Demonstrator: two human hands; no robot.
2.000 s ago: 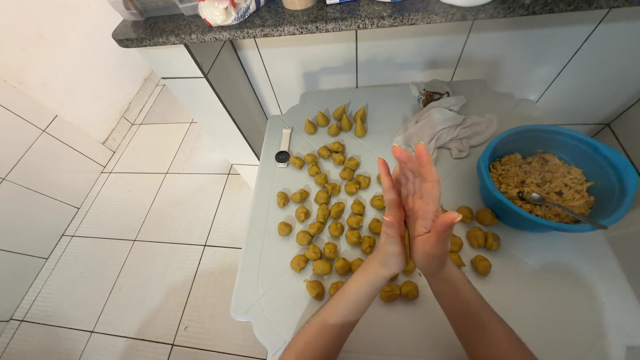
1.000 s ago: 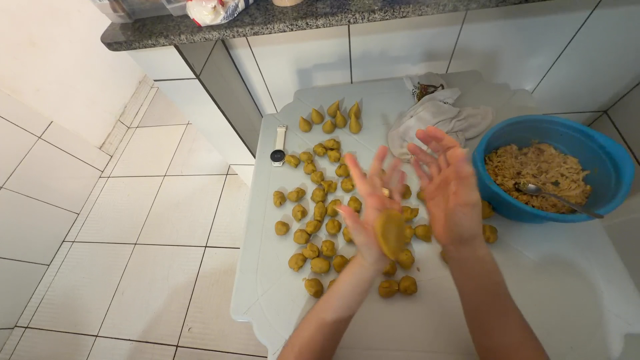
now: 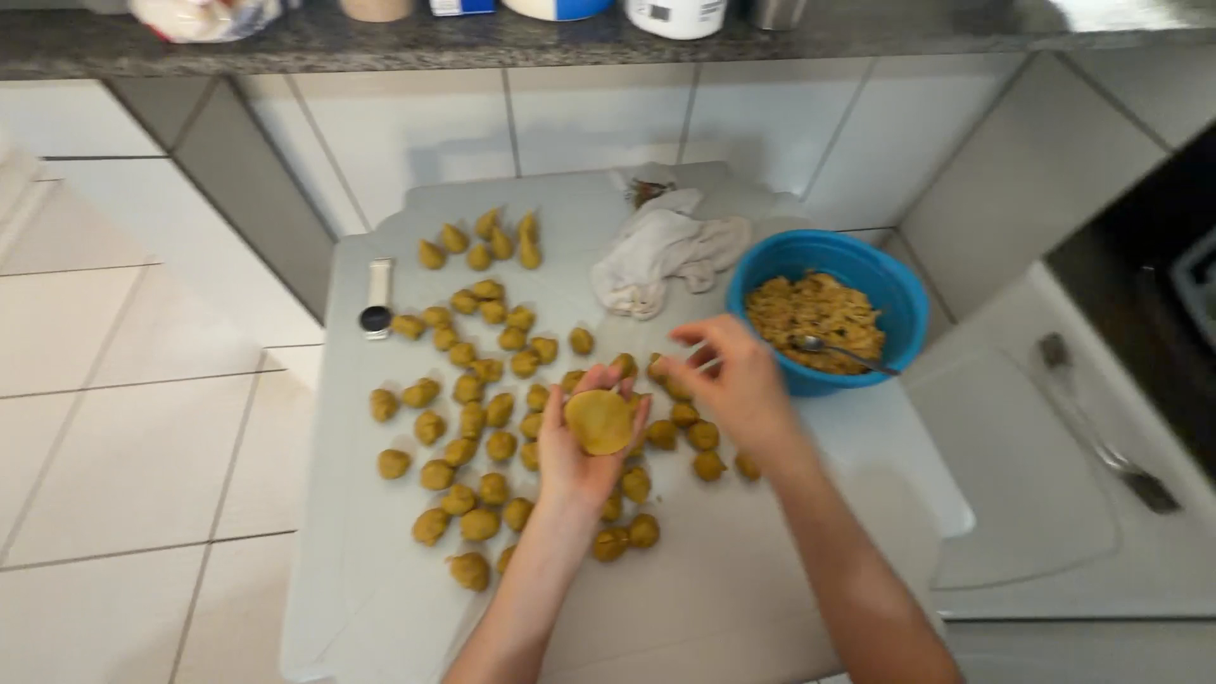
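A flattened yellow dough disc (image 3: 599, 422) lies on the palm of my left hand (image 3: 589, 456), whose fingers curl up around its edge. My right hand (image 3: 727, 380) holds nothing visible; its fingers are bent and apart, a little left of the blue plastic bowl (image 3: 912, 285). Shredded filling (image 3: 817, 309) fills much of that bowl, and a metal spoon (image 3: 841, 351) rests in it with the handle over the rim. Many round dough balls (image 3: 501, 445) are spread over the white plastic table (image 3: 351, 589) beneath and around my hands. Several teardrop-shaped dough pieces (image 3: 479, 256) stand near its back left.
A crumpled whitish cloth (image 3: 665, 247) lies at the table's back. A wristwatch (image 3: 376, 309) sits by the left edge. Behind runs a granite counter (image 3: 456, 52) bearing containers and a bag. At the right stands a white appliance door with a metal handle (image 3: 1121, 465).
My hands were pressed together, then parted with the dough piece at my left palm. Now the disc lies flat on that palm and my right hand is nearer the bowl. The view has shifted right.
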